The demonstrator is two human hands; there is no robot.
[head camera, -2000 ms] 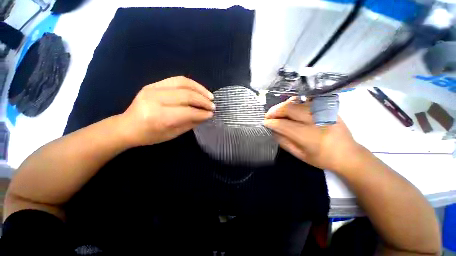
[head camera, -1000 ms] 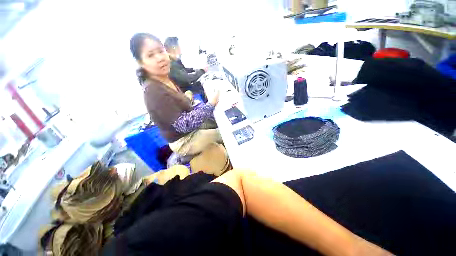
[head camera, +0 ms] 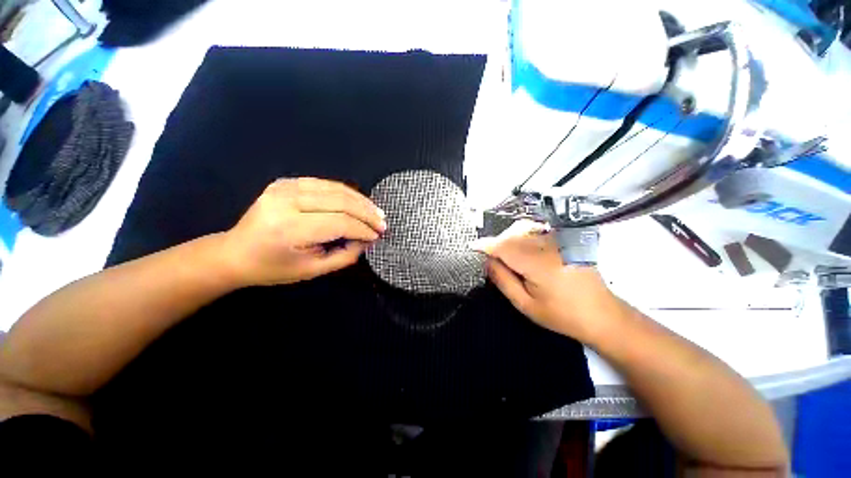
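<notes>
A black garment panel (head camera: 308,121) lies flat on the white table. A grey checked oval patch (head camera: 425,233) lies on it, its right edge beside the presser foot area (head camera: 504,217). My left hand (head camera: 303,231) has its fingertips pinched together at the patch's left edge. My right hand (head camera: 541,280) has thumb and fingertips at the patch's right edge, close to the presser foot and partly behind the small grey cylinder (head camera: 579,246). The needle itself is too small to make out.
The white sewing machine (head camera: 597,56) with a blue stripe stands at the right. Dark snips (head camera: 689,240) and small brown flat pieces (head camera: 768,252) lie right of the needle area. A round patch stack (head camera: 73,159) is at the left. More black cloth (head camera: 149,19) is at the upper left.
The view has turned back from the neighbouring operator to the machine. Compared with two seconds ago, the patch, whose lower part looked raised and blurred, now lies flatter. Both hands are again at its edges.
</notes>
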